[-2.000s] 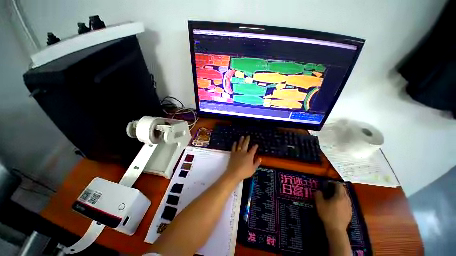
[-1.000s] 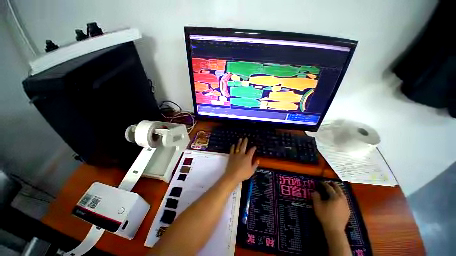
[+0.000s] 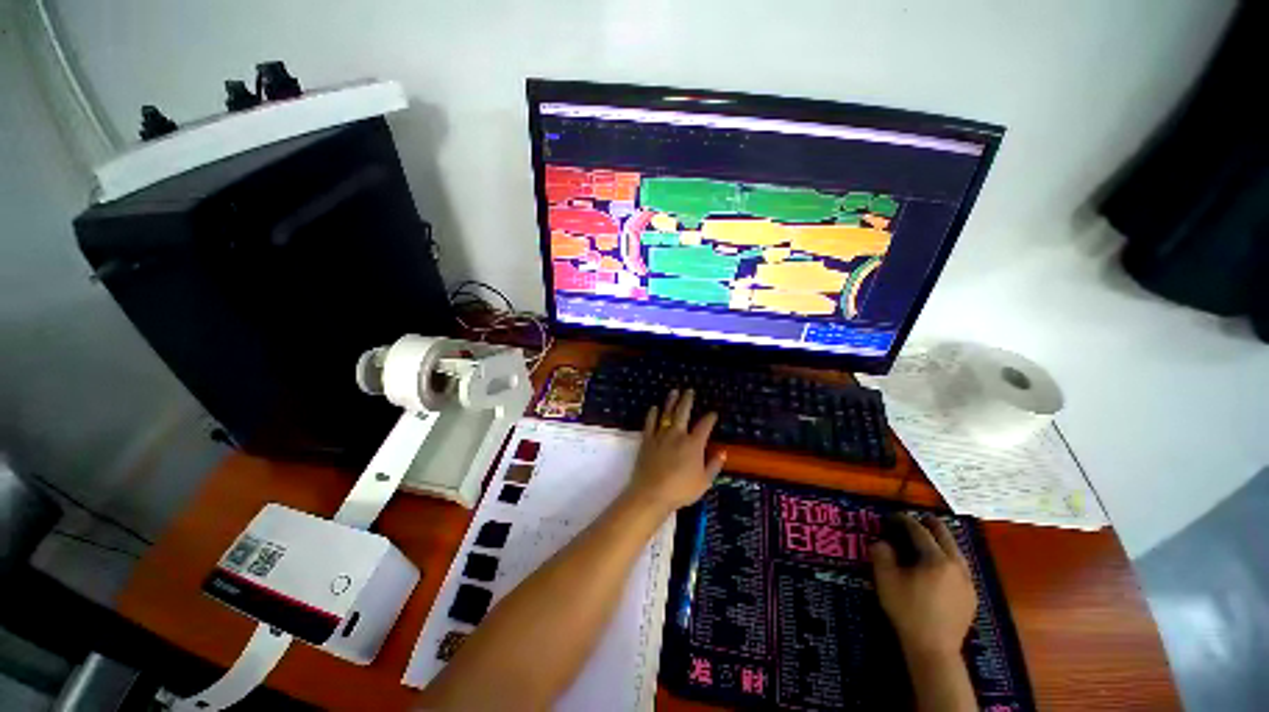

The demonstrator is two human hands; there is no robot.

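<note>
The monitor (image 3: 752, 230) shows a marker with red, green and yellow pattern pieces. My left hand (image 3: 675, 456) rests with its fingers spread at the front edge of the black keyboard (image 3: 800, 413), left of its middle, and holds nothing. My right hand (image 3: 926, 584) lies over the small dark mouse (image 3: 907, 551), which is mostly hidden under the fingers. The mouse is on the black mouse pad (image 3: 835, 640) with pink and white characters. My left forearm lies across the white swatch sheets (image 3: 536, 508), which have a column of small dark squares.
A white label printer (image 3: 313, 581) and a label roll holder (image 3: 452, 417) stand on the left of the wooden desk (image 3: 1092, 598). A black case (image 3: 265, 278) is behind them. A white paper roll (image 3: 1005, 394) sits on a handwritten sheet (image 3: 1009, 466) at right. Dark cloth (image 3: 1204, 209) hangs at upper right.
The camera view has shifted slightly. Both hands stay in nearly the same places at the keyboard and mouse. The marker on the screen looks the same.
</note>
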